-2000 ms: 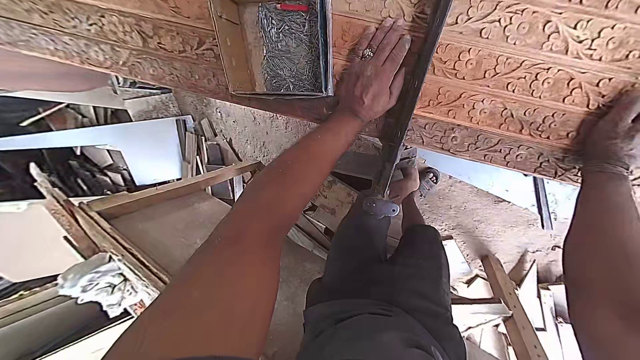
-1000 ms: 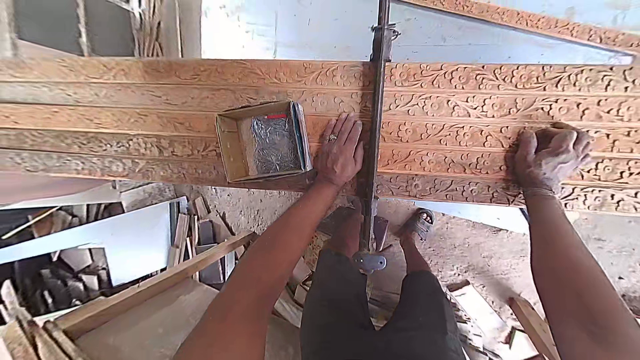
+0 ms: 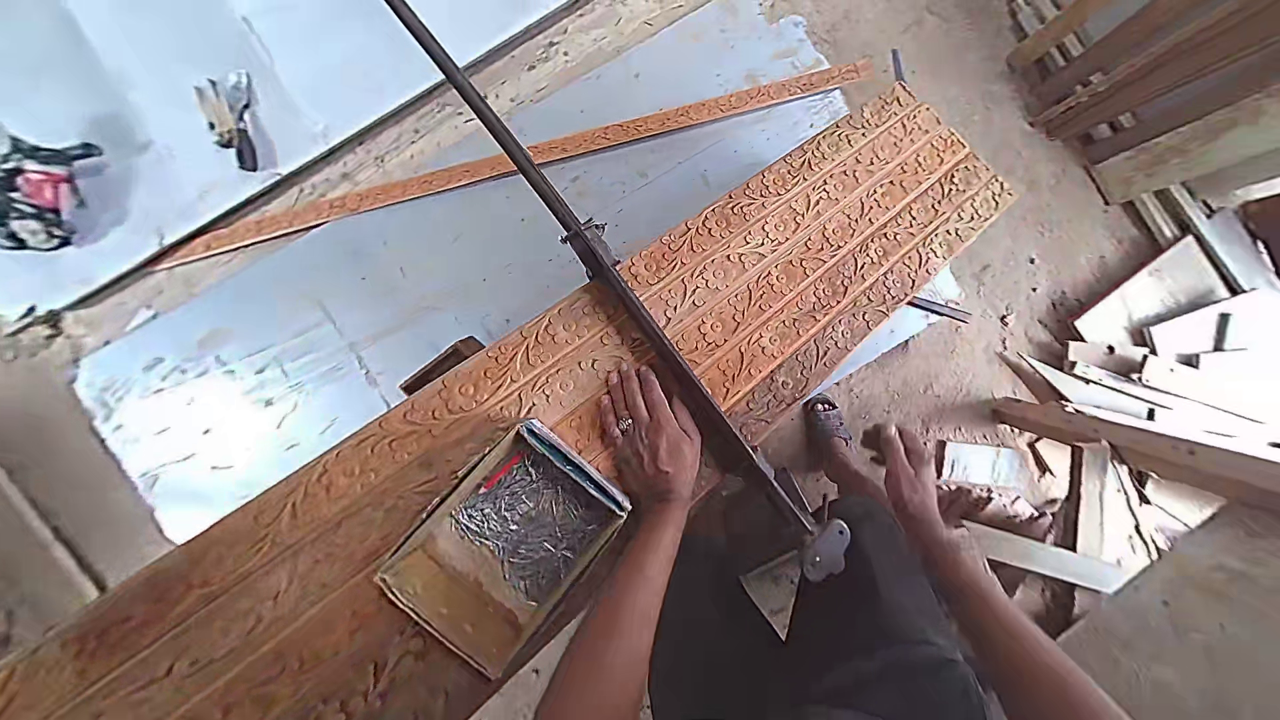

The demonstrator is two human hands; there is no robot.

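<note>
My left hand, with a ring on one finger, rests flat on the carved wooden boards, palm down, holding nothing. Just left of it stands an open box of nails with a red item inside. A long metal bar clamp lies across the boards to the right of that hand, its end plate over my thigh. My right hand is raised in the air near my knee, off the boards, fingers apart, with nothing seen in it.
A narrow carved strip lies on a pale blue sheet beyond the boards. Offcuts of wood are heaped on the floor at right. Stacked boards stand at the upper right, and a power tool lies at the upper left.
My right hand has left the carved boards, where it rested before, and now hangs near my knee. My left hand stays on the boards beside the box. The view has turned strongly.
</note>
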